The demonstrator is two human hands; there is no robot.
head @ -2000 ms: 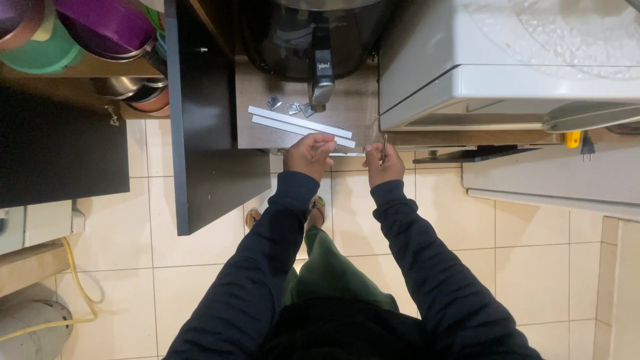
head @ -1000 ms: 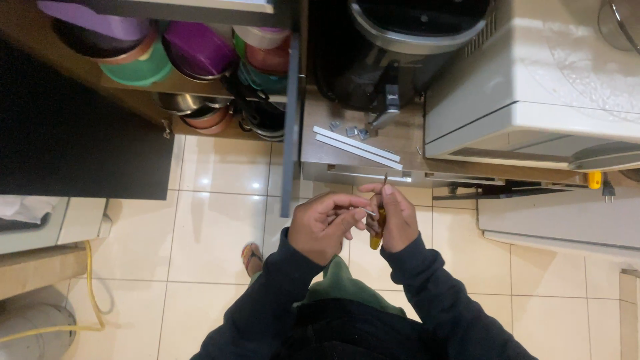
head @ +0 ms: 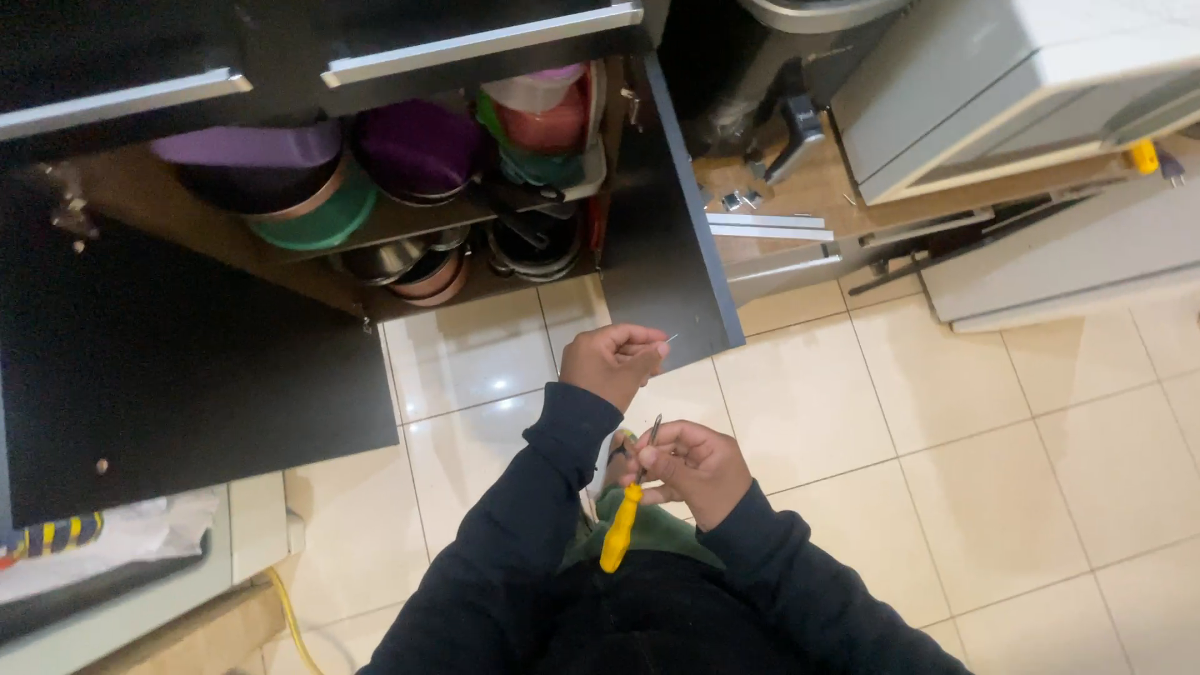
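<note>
My left hand (head: pixel 614 364) pinches a small thin metal piece (head: pixel 671 338), perhaps a screw, between thumb and fingertips, close to the lower edge of an open dark cabinet door (head: pixel 661 225). Lower and to the right, my right hand (head: pixel 694 466) grips a screwdriver (head: pixel 619 530) by its metal shaft. Its tip points up and its yellow handle hangs down toward my lap. Two white strips (head: pixel 769 228) lie on the wooden shelf top beyond the door, with small metal fittings (head: pixel 741 199) behind them.
Bowls and pots fill the open cabinet, among them a purple bowl (head: pixel 417 150) and a green one (head: pixel 328 220). Another dark door (head: pixel 187 375) stands open at left. A black appliance with a handle (head: pixel 797 131) and a white appliance (head: pixel 937 94) occupy the right-hand surface. Tiled floor lies below.
The view has swung left toward the cabinet. My hands, close together one second ago, are now apart, the left one farther forward by the door. The screwdriver's yellow handle now shows fully below the right hand.
</note>
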